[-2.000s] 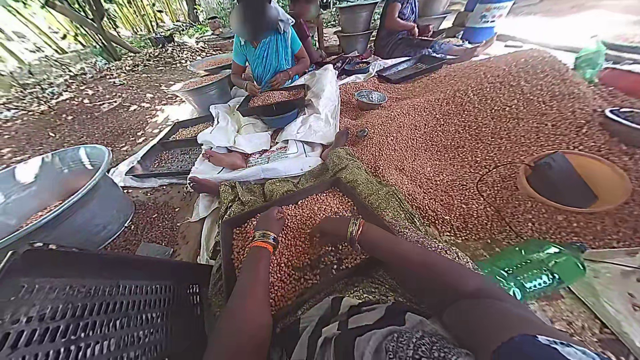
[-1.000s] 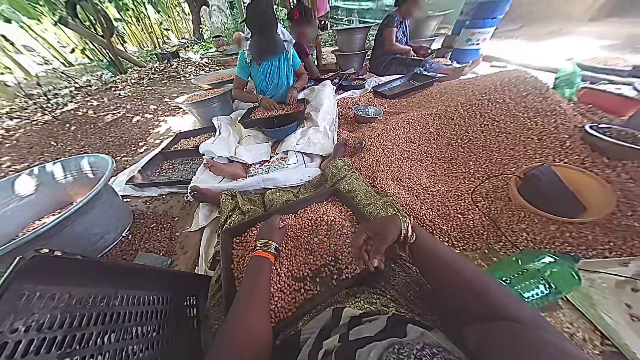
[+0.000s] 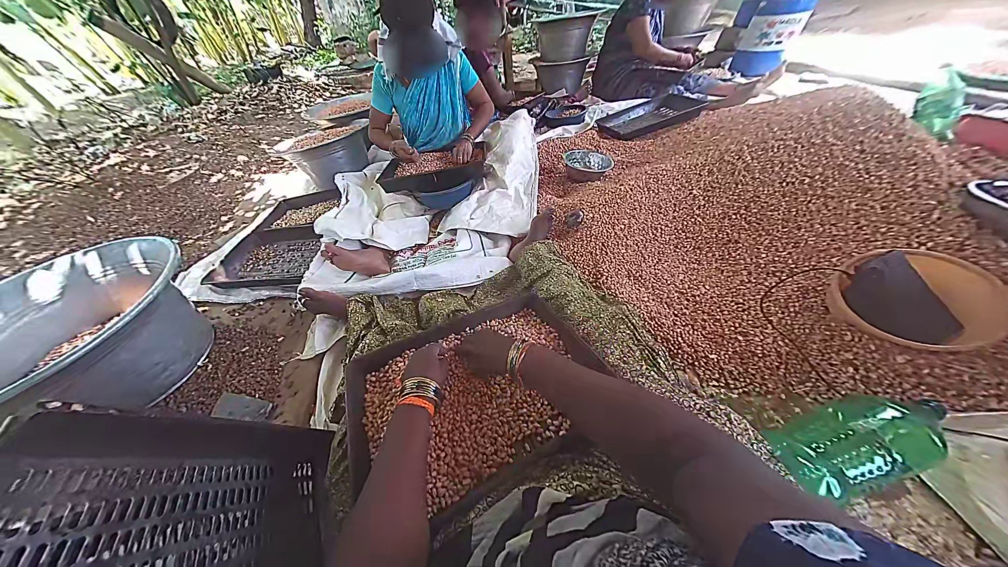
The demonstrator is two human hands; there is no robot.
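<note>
A dark rectangular tray lies on my lap, over a patterned green cloth, and holds many small reddish-brown nuts or seeds. My left hand, with bangles and an orange band at its wrist, touches the nuts near the tray's far left part. Just right of it, my right hand reaches down among them, bangles at its wrist. The two hands are close together. Their fingertips are partly hidden, so whether either one grips a nut cannot be told.
A large heap of nuts spreads to the right, with an orange-brown bowl and a green plastic bottle. At left are a metal tub and a black slotted crate. A person sits opposite with another tray.
My right hand has moved left across the tray since one second ago and is now beside my left hand. The person opposite has lowered both hands to their tray since two seconds ago.
</note>
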